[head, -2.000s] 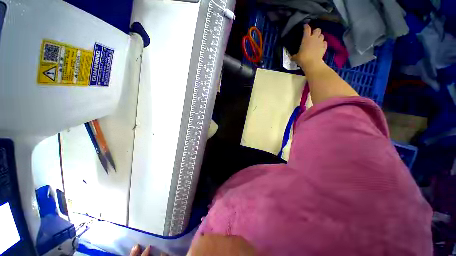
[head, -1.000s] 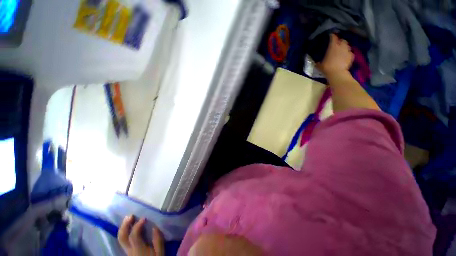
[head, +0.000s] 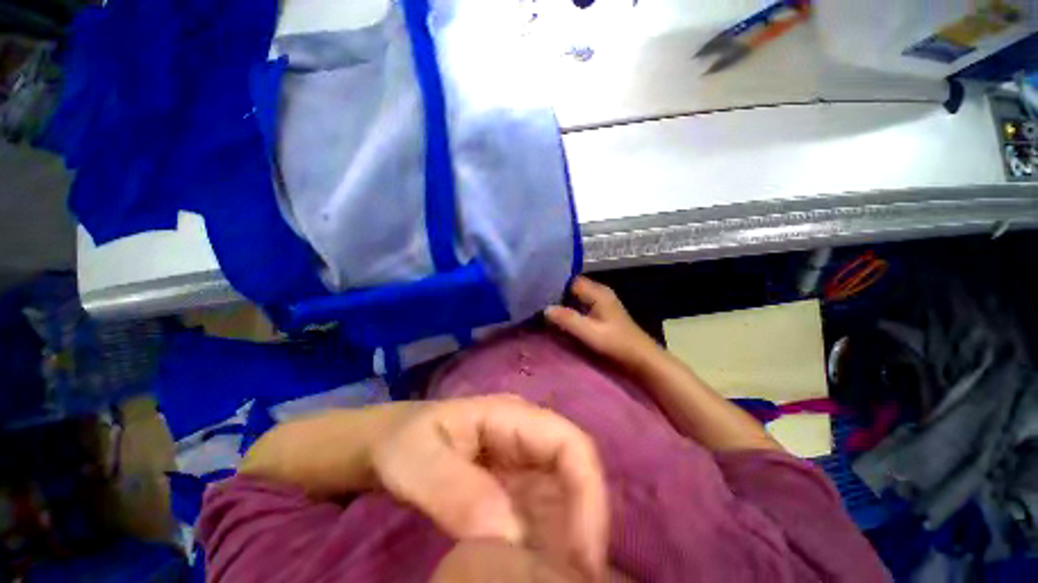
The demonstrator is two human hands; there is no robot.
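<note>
The pale panel [head: 353,171] lies over the table's front edge, with a narrow blue strip [head: 436,148] running down it and a blue band [head: 398,308] across its lower end. The royal-blue panel [head: 171,114] is heaped to its left. My right hand [head: 601,325] pinches the pale panel's lower right corner between thumb and fingers, just off the table edge. My left hand [head: 501,473] is large and blurred close to the camera, fingers loosely curled, with a gap to the thumb and nothing seen in it. Thread snips [head: 754,34] lie on the machine bed.
The white table's ruler-marked edge [head: 728,232] runs across. Below it at right are a cream card [head: 751,353], orange-handled scissors [head: 856,276], a magenta strip [head: 871,424] and grey cloth [head: 968,399]. Blue and white cut pieces [head: 245,382] lie below the edge at left.
The view has swung left, bringing the panels into sight. My right hand has left the dark item by the crate and come to the pale panel's corner. My left hand has risen towards the camera.
</note>
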